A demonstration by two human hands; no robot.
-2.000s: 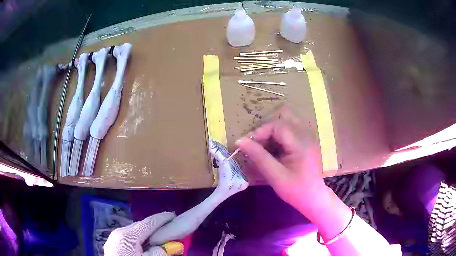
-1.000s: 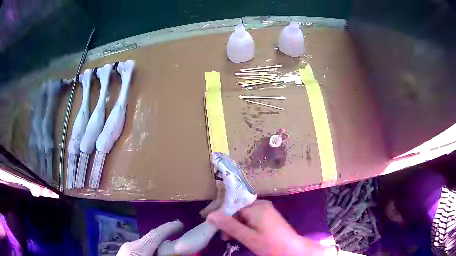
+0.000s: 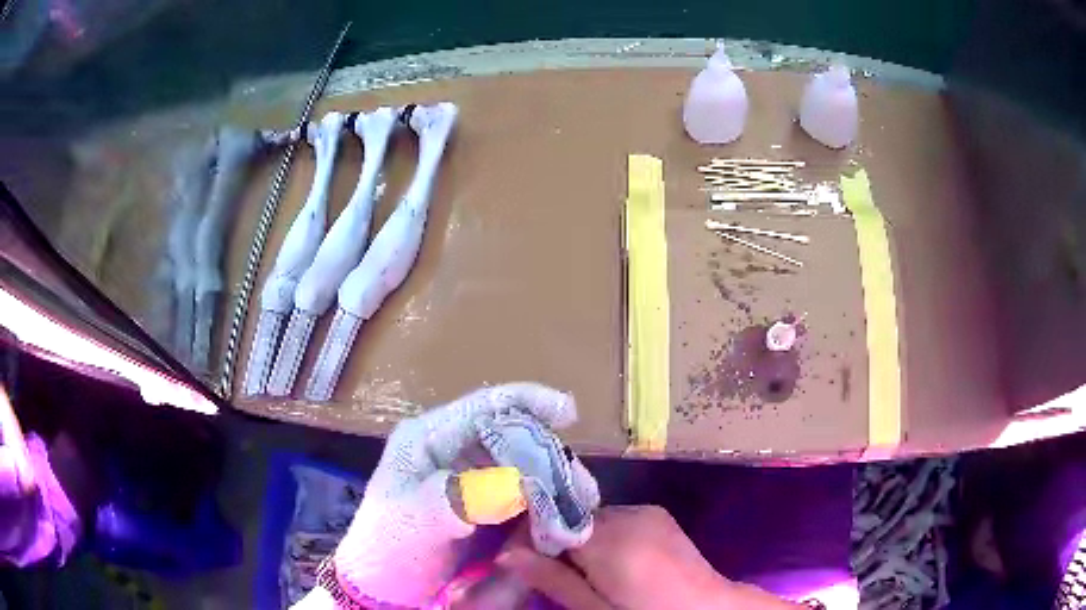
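My left hand [image 3: 411,506], in a white knit glove with a yellow thumb wrap, holds a grey-white moulded limb part [image 3: 550,483] by its lined end, below the bench's front edge. The part is foreshortened, and its narrow shaft is hidden behind my hands. My right hand [image 3: 643,560] is bare, with its fingers curled around the part just below the heel-like bend; its fingertips are partly hidden. No swab shows in either hand. A small white pot [image 3: 781,336] stands on a dark stain. Several swabs [image 3: 756,179] lie beyond it.
Three limb parts [image 3: 381,256] lie in a row at left, beside a dark striped rod [image 3: 280,179] and side screen. Two squeeze bottles [image 3: 716,105] stand at the far edge. Yellow tape strips [image 3: 647,310] flank the swabs. A blue crate [image 3: 276,524] and more parts [image 3: 902,536] are below the bench.
My gloved hand has moved up onto the part's lined end, and the part has turned and drawn back from the bench. My right hand remains at the part. The view has shifted left.
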